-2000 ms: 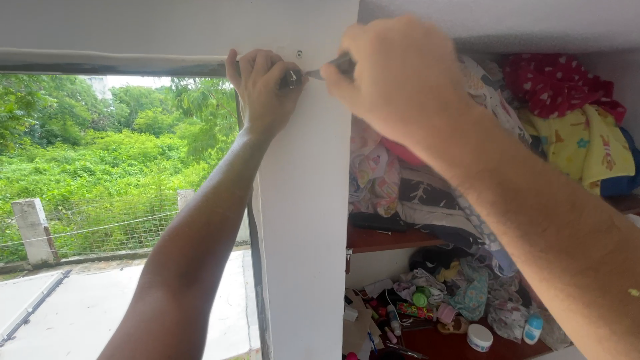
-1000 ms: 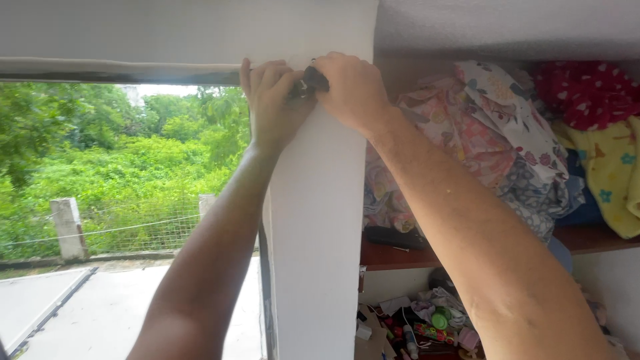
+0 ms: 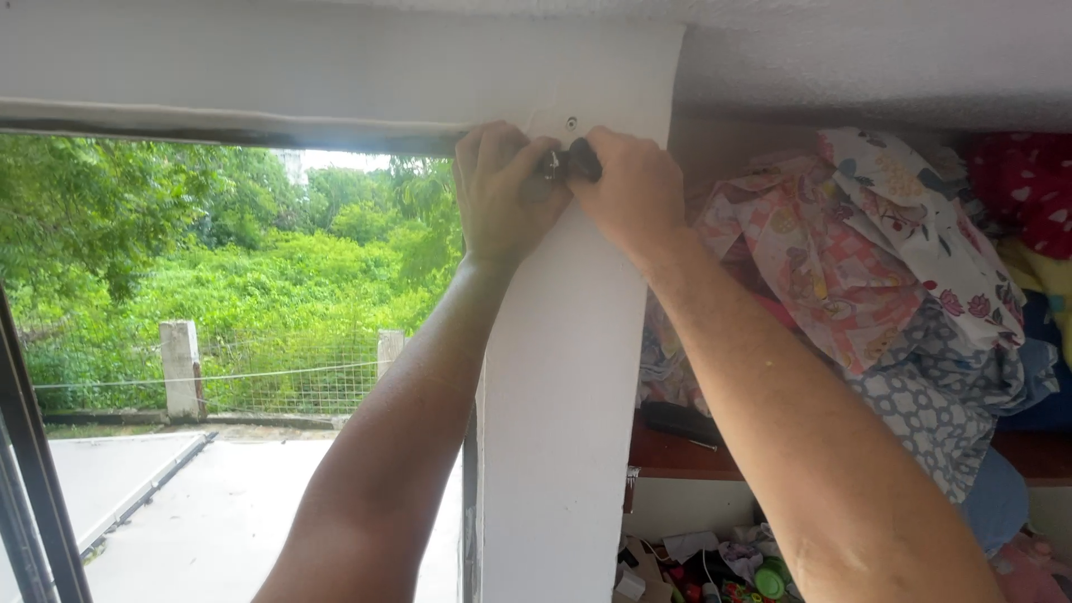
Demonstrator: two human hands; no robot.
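Observation:
Both of my hands are raised to the white wall pillar (image 3: 561,377) beside the window's upper corner. My left hand (image 3: 507,188) grips a dark fitting (image 3: 550,166) against the wall, its fingers spread up over the window's top edge. Close on its right, my right hand (image 3: 632,184) is closed on a small tool's dark handle (image 3: 584,159), which points toward the fitting; the tool's tip is hidden. Just above the hands, a small round wall plug or hole (image 3: 572,123) shows in the pillar.
Right of the pillar, a shelf (image 3: 687,456) holds heaped clothes (image 3: 846,260), a dark case (image 3: 680,421) and a screw (image 3: 703,445). Mixed small items, among them a green round lid (image 3: 770,578), lie below. Left is a window with a dark frame (image 3: 38,452), a fence and greenery outside.
My right hand, held apart from the left two seconds ago with a pointed tool between them, has come in close beside it. The view has shifted somewhat.

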